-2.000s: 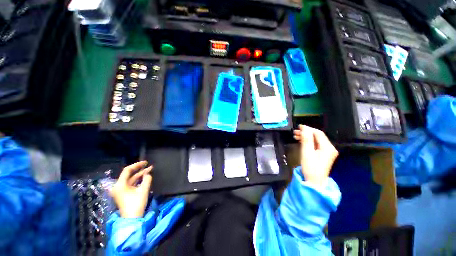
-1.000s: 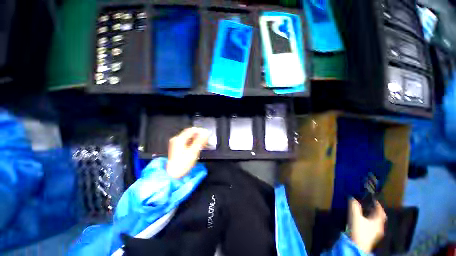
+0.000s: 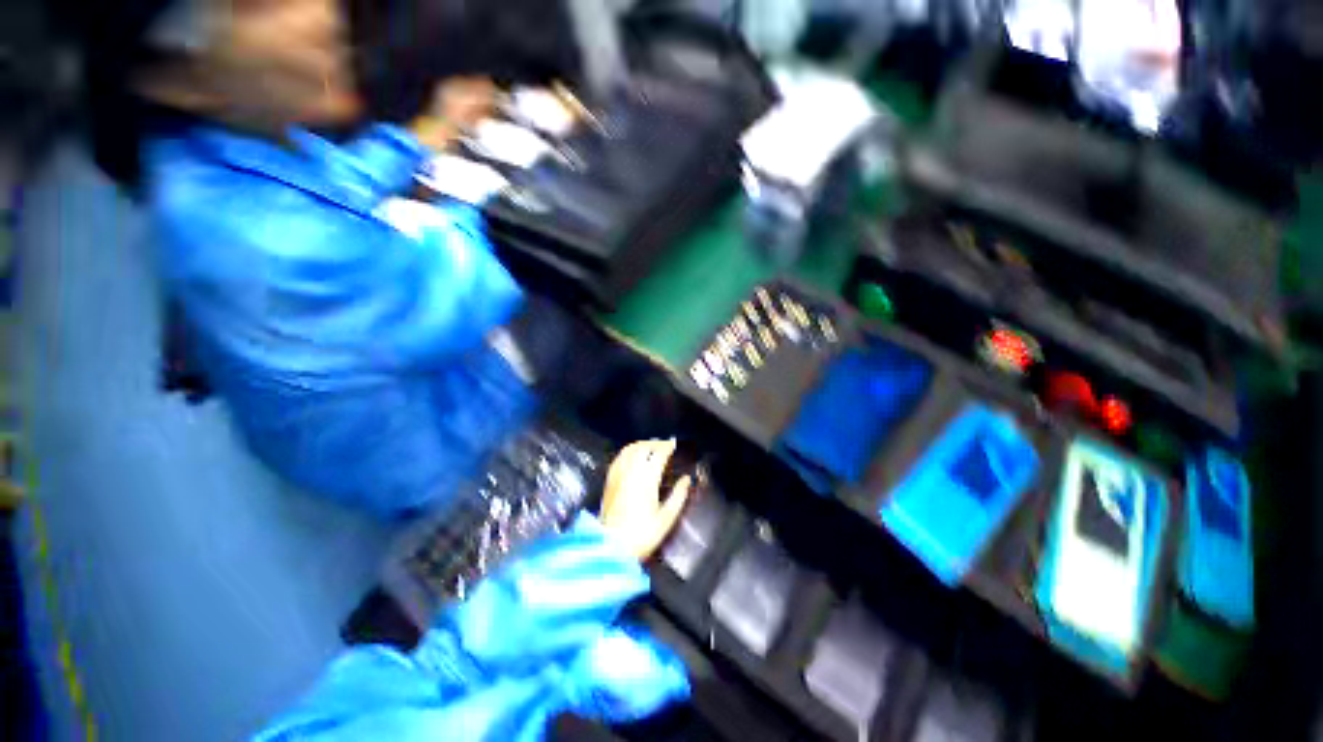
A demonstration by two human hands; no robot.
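Note:
The view is blurred and tilted. My left hand [image 3: 643, 496] is over the left end of the black foam tray on my lap, thumb and fingers spread; blur hides whether it touches or holds something. Pale phone-shaped panels [image 3: 755, 592] lie in the tray's pockets, with one close to my fingertips. My right hand is not in view. Beyond is a black tray with shiny lens parts [image 3: 757, 342], dark-blue film sheets [image 3: 859, 412], light-blue film sheets [image 3: 961, 493] and a white-and-blue sheet [image 3: 1098, 539].
A person in a blue smock [image 3: 312, 305] works at the upper left over black trays. A blister tray of dark parts [image 3: 508, 507] is left of my hand. The press fixture [image 3: 1103, 276], with lit red figures and a red button, stands behind. A white plastic stack [image 3: 815, 134] is beside it.
The view has swung left and tilted. My left hand has moved to the tray's left end. My right hand, which held a dark piece over the cardboard box, has left the view.

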